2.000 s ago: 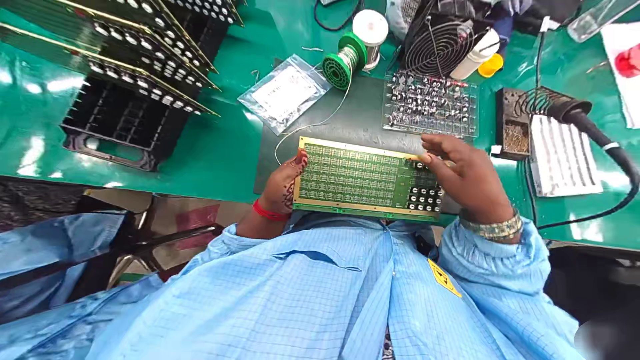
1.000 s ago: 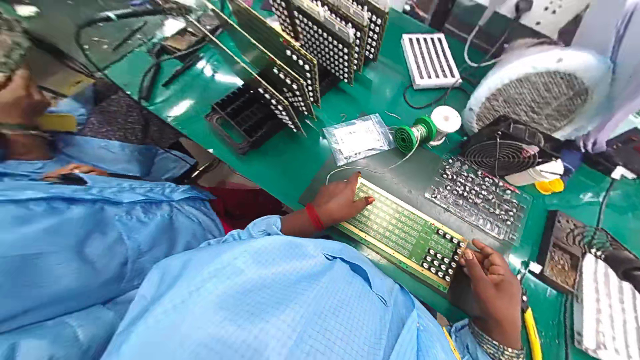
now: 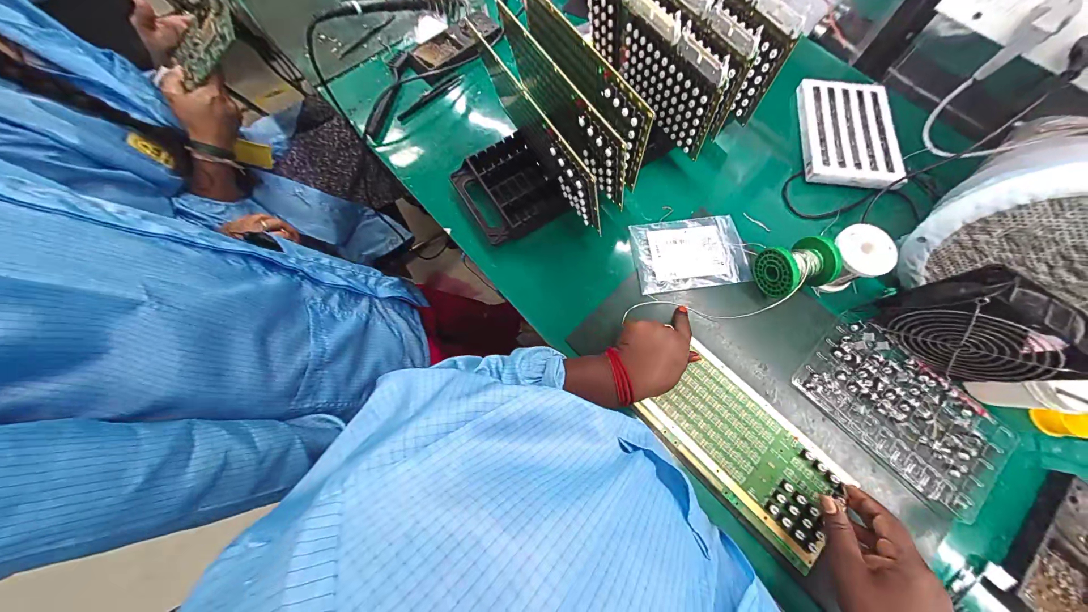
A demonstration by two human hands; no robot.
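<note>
A long green circuit board lies on a grey mat, with a group of black square components at its right end. My left hand rests on the board's far left end, its index finger extended past the edge. At the right end, the thumb and fingertips of my right hand are at the black components; whether they pinch a part or the board's edge cannot be told. A clear tray of small components lies beyond the board.
Circuit boards stand upright in black racks. Near the mat are a plastic bag, a green solder spool, a white spool and a black fan. At left, a co-worker's hands hold a board.
The view has swung strongly left, bringing the co-worker into sight. My right hand, above the board's components two seconds ago, is now at the board's right end. My left hand stays at the other end.
</note>
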